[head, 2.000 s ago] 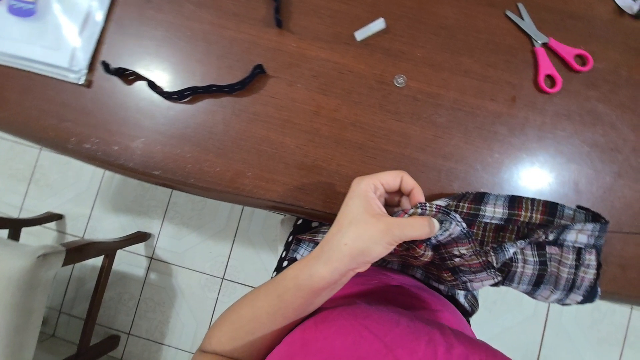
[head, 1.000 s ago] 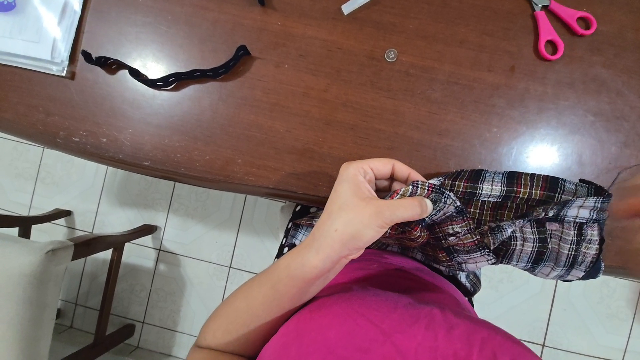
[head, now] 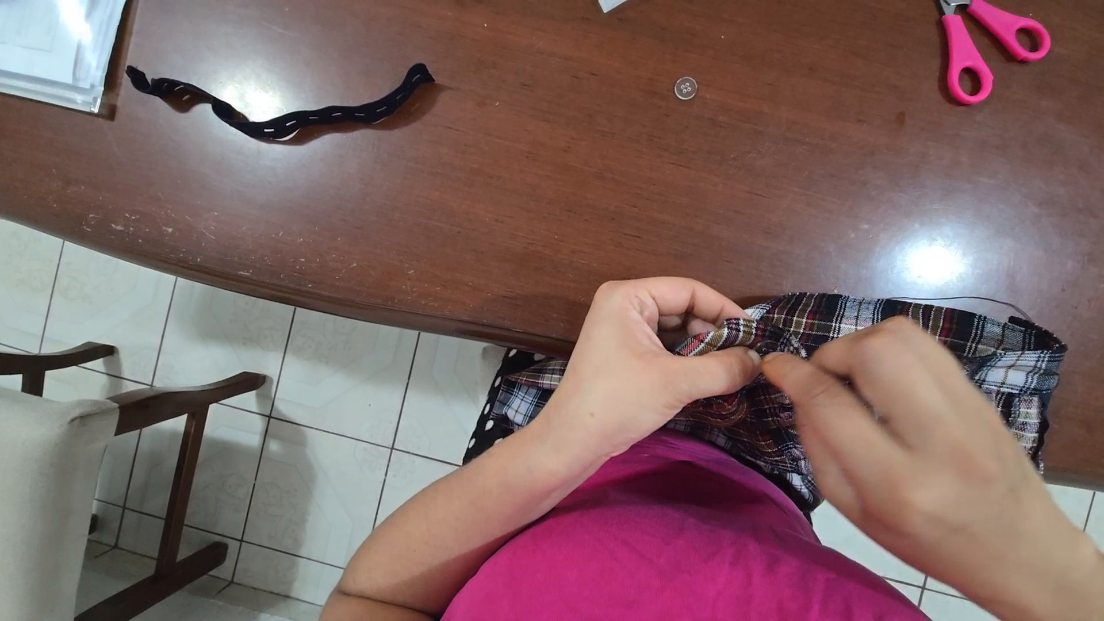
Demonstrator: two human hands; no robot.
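Bunched plaid fabric (head: 914,332) lies over the table's near edge and across my lap. My left hand (head: 651,362) pinches a fold of it between thumb and fingers. At that same fold, the thumb and fingertips of my right hand (head: 906,431) are closed together, close to my left thumb; whether they grip the cloth or something small, such as a needle, cannot be made out. A thin dark thread (head: 975,299) curves along the fabric's far edge on the right. Farther up the table lies a small round button (head: 686,88), apart from both hands.
Pink-handled scissors (head: 968,65) lie at the top right of the wooden table (head: 517,198). A black elastic strip with white dashes (head: 319,116) rests at the upper left, near a clear plastic packet (head: 56,60). A wooden chair with a pale seat (head: 52,483) stands at lower left.
My right hand, mostly out of view one second ago, has come in from the right to the fold. My left hand keeps its pinch on the fabric.
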